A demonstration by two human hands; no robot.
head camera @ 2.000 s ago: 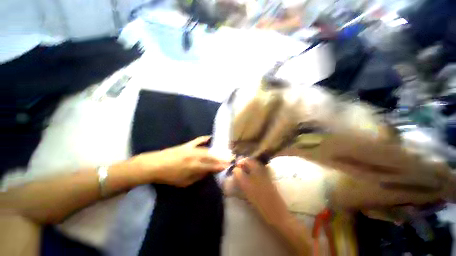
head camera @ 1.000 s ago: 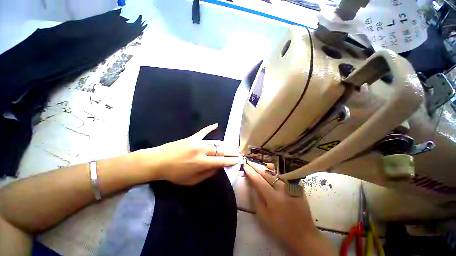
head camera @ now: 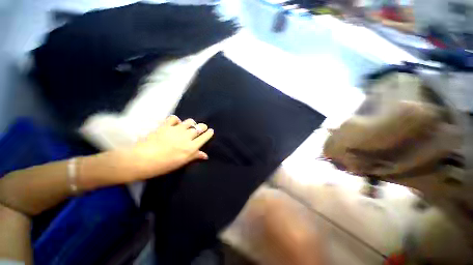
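A black garment panel (head camera: 249,119) lies on the pale table in front of me, left of the sewing machine head (head camera: 394,129), apart from the needle area. My left hand (head camera: 176,144) rests flat on the panel's left part, fingers slightly spread, with a ring on one finger. My right hand (head camera: 285,230) is a strong blur at the lower middle, beside the panel's lower right edge; its fingers cannot be made out. The frame is blurred, so small parts near the needle do not show clearly.
A heap of black cut pieces (head camera: 119,57) lies at the upper left. A blue item (head camera: 85,222) is at the lower left, below my forearm. A small red part, probably a scissors handle (head camera: 395,259), shows at the bottom right edge.
The view has swung left. The panel has come away from the needle area and lies turned. My left hand has moved back onto the panel; my right hand has left the needle and dropped lower.
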